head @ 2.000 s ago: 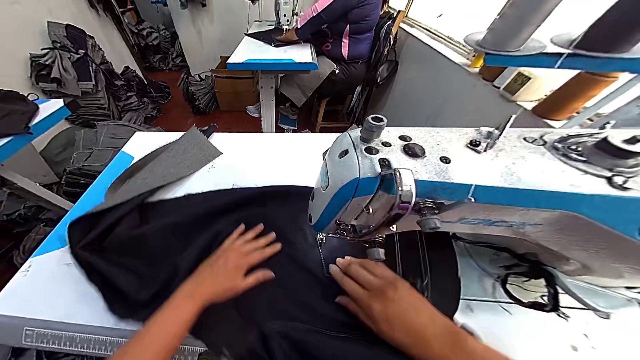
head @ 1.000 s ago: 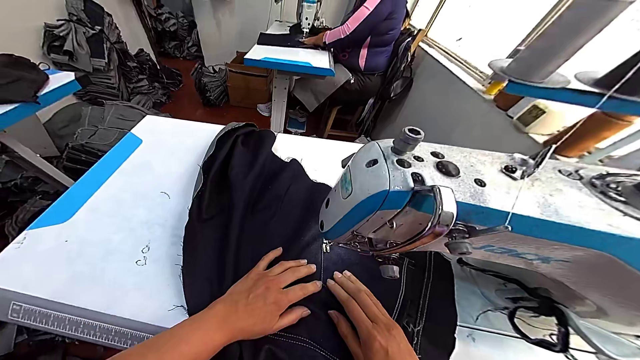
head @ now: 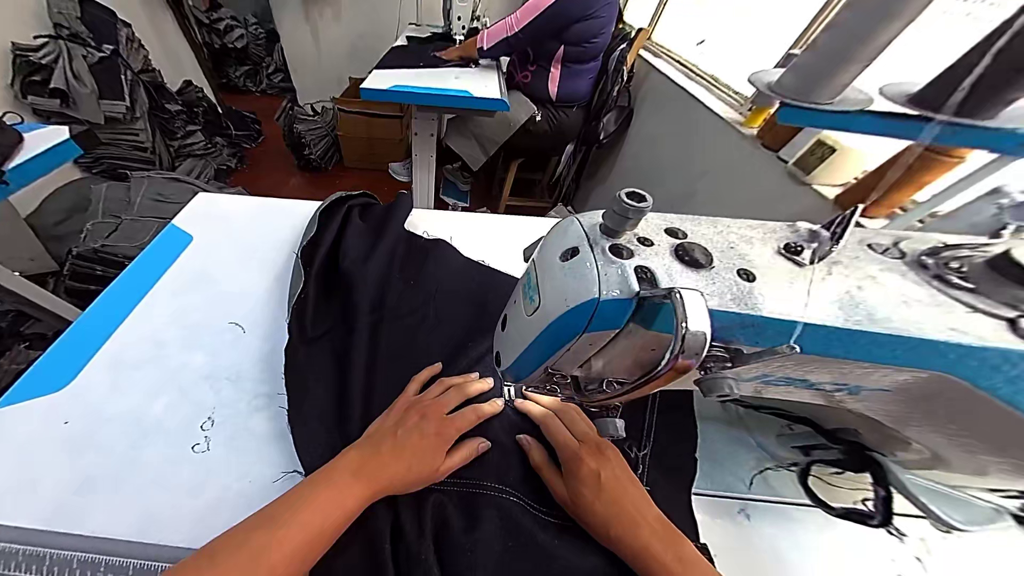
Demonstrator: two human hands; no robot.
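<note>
A dark denim garment piece (head: 376, 320) with double rows of light topstitching lies on the white sewing table (head: 160, 360) and passes under the head of a Jack industrial sewing machine (head: 560, 296). My left hand (head: 424, 436) rests flat on the fabric, fingers spread, fingertips just left of the presser foot (head: 510, 391). My right hand (head: 568, 448) lies on the cloth too, its fingertips at the right side of the foot and partly beneath the machine head. Neither hand grips anything that I can see. The needle tip is too small to make out.
Thread cones (head: 852, 48) stand on a blue-edged rack at right. A co-worker (head: 552, 56) sits at another sewing table (head: 436, 92) beyond. Piles of grey and black garments (head: 136, 104) and a cardboard box (head: 372, 132) lie at the back left. A metal ruler (head: 72, 560) runs along the near table edge.
The fabric has been turned and its grey flap no longer lies across the table's left. My left hand has moved right, close to the presser foot; both hands now flank it.
</note>
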